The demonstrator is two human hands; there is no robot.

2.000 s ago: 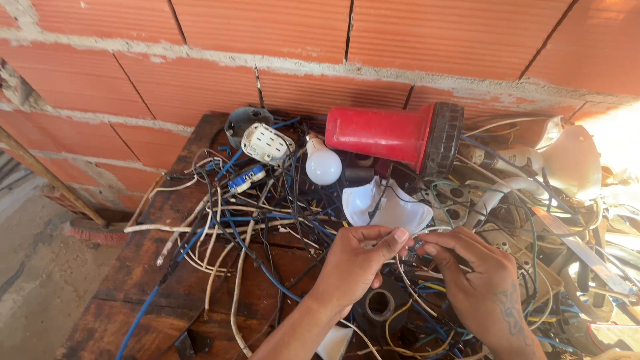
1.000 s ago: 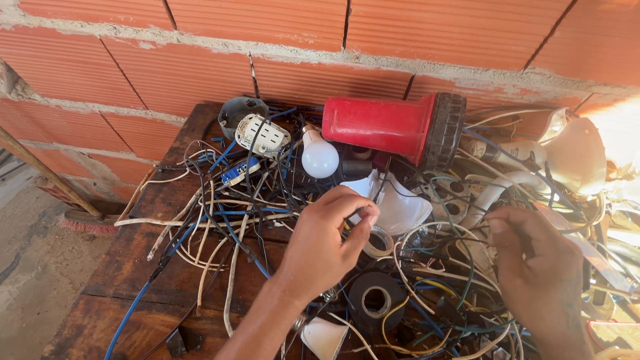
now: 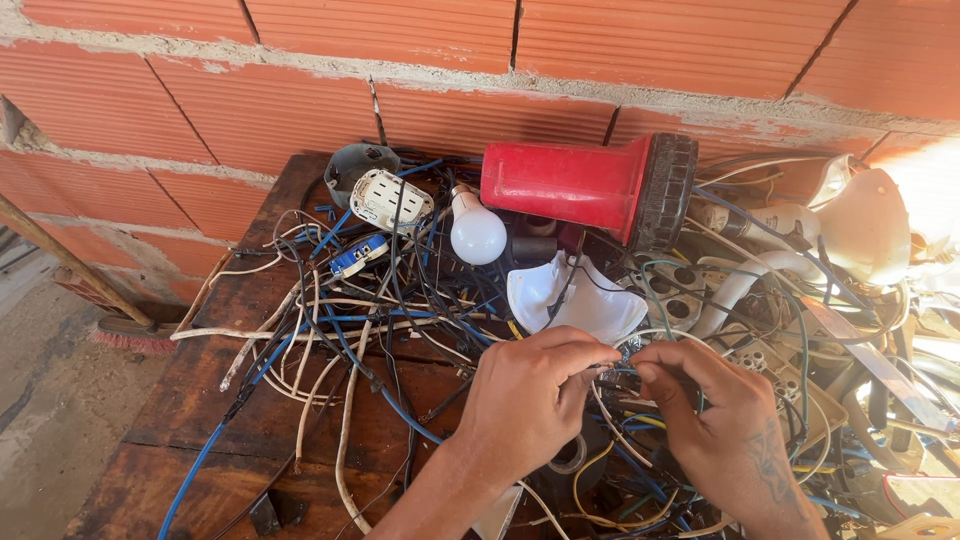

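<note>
My left hand [image 3: 529, 390] pinches a thin wire between thumb and fingertips. Close by on its right, my right hand [image 3: 709, 409] has thumb and forefinger together at what looks like the same thin wire; the fingertips hide most of it. Just beyond the hands lies a broken white plastic shell [image 3: 577, 296] with a dark wire across it. A white light bulb [image 3: 478, 234] rests behind, beside a red flashlight [image 3: 566, 184] with a black ribbed head. A roll of black tape [image 3: 568, 456] sits partly hidden beneath my left hand.
Tangled wires [image 3: 367, 322] cover much of the wooden table [image 3: 172, 420]. A white socket plate [image 3: 390, 201], a blue electrical module [image 3: 360, 255] and a grey round box [image 3: 356, 169] lie at the back, near the brick wall [image 3: 450, 30]. A broom [image 3: 135, 335] stands on the floor at left.
One second ago my hands were wide apart; now they are close together at the thin wire. My right hand has moved left, toward my left hand.
</note>
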